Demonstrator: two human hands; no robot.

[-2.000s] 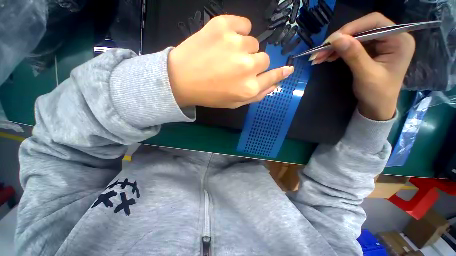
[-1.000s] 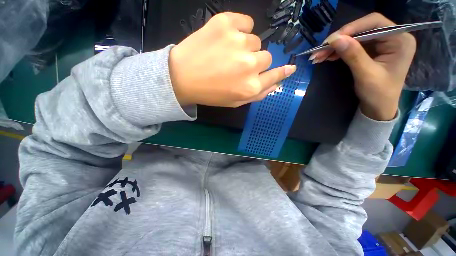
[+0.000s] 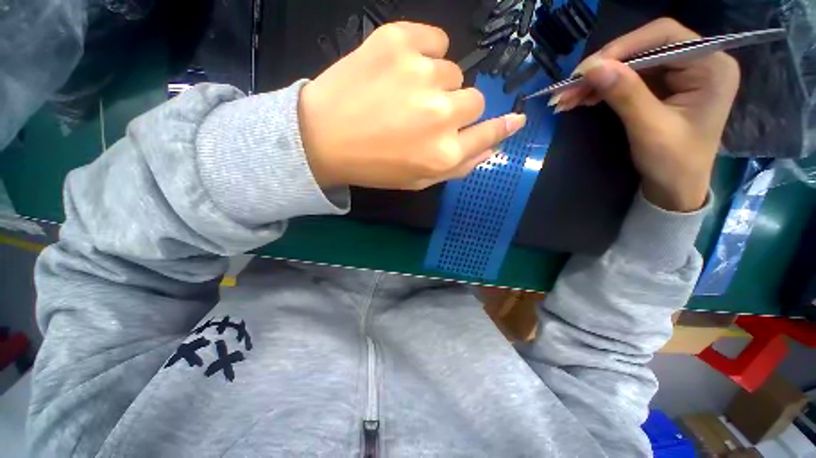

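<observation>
My right hand [image 3: 667, 107] holds slim silver-grey tweezers [image 3: 702, 48] like a pen. Their tip is at a small black part [image 3: 519, 105] just above my left index fingertip. My left hand [image 3: 394, 112] is curled, back up, with its fingertips over the blue sheet; most of the small part is hidden by the fingers, so how it is held is not clear. The blue carrier sheet [image 3: 474, 219] with rows of tiny dark marks lies on the black mat [image 3: 573, 197]. Several narrow black plastic parts [image 3: 519, 40] are heaped on the sheet's far end.
More black parts [image 3: 344, 38] lie on the mat beyond my left hand. Clear plastic bags stand at the left [image 3: 40, 54] and right [image 3: 778, 98]. A blue-and-silver strip [image 3: 735, 234] lies on the green bench [image 3: 358, 249] at right. Cardboard boxes [image 3: 760, 407] are below the bench.
The tweezers and my right hand have shifted very slightly. My left hand has stayed almost in place. The tweezer tip remains close to the small black part.
</observation>
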